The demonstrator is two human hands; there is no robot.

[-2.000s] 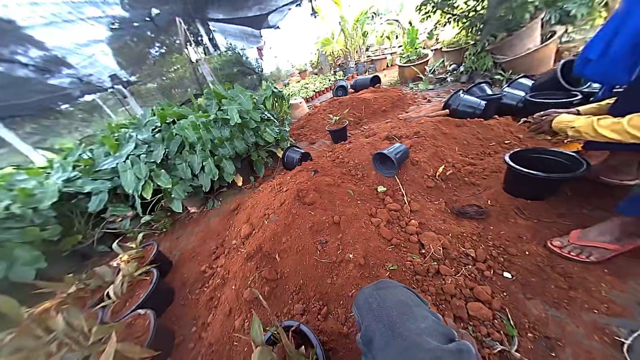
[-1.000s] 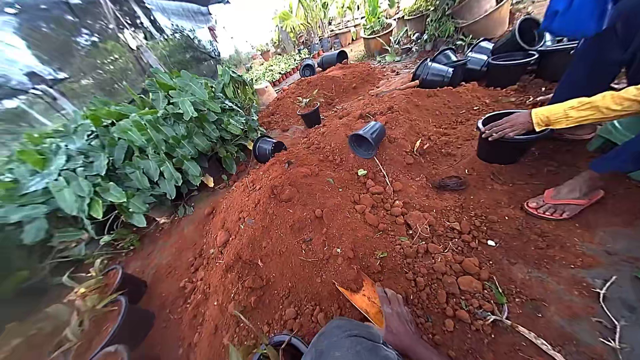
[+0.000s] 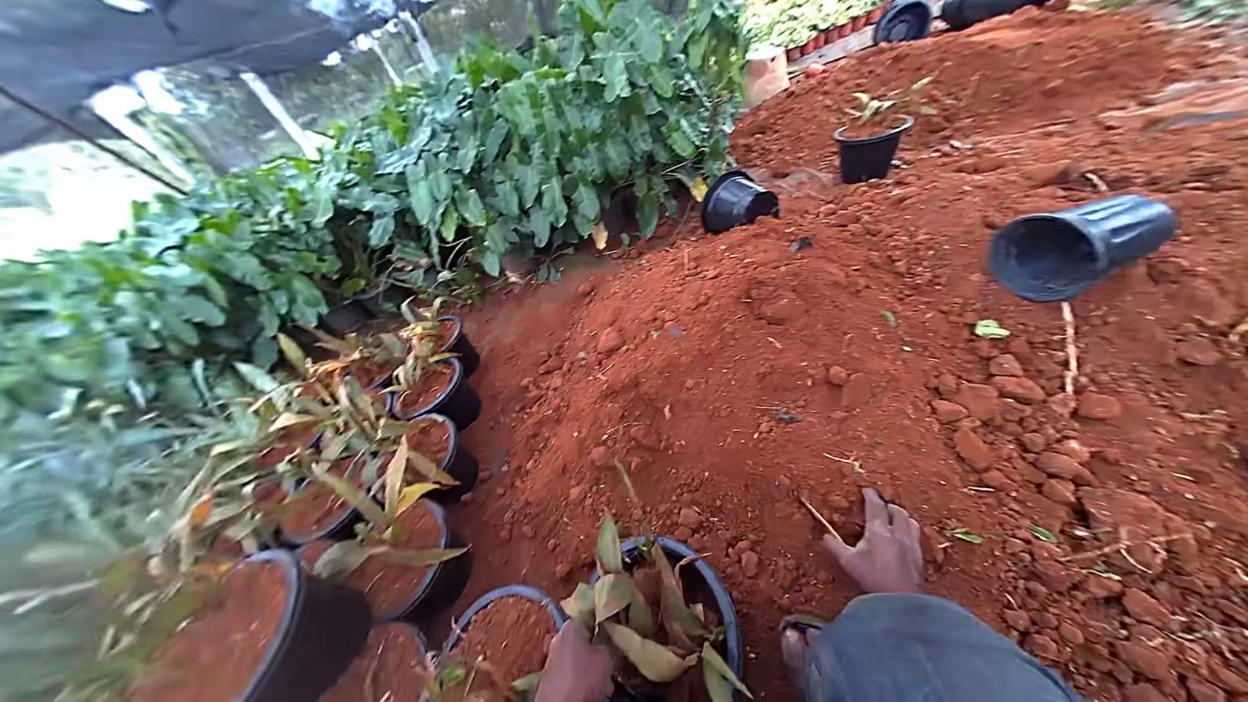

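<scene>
My right hand rests on the red soil just beyond my knee, fingers spread, with a thin dry stalk beside the thumb. My left hand is at the bottom edge, between a black pot filled with soil and a black pot holding a plant with long, drooping, browned leaves. Its fingers are partly hidden by leaves and the frame edge, so whether it grips anything is unclear.
Several black pots of soil with wilting plants line the left. Beyond grow leafy green plants. An empty pot lies on its side at right, another tipped pot near the foliage, and a small potted plant stands upright behind.
The view has swung left and down, and the other person is out of frame. The orange-brown leaf beside my right hand one second ago no longer shows there. My left hand has come into view.
</scene>
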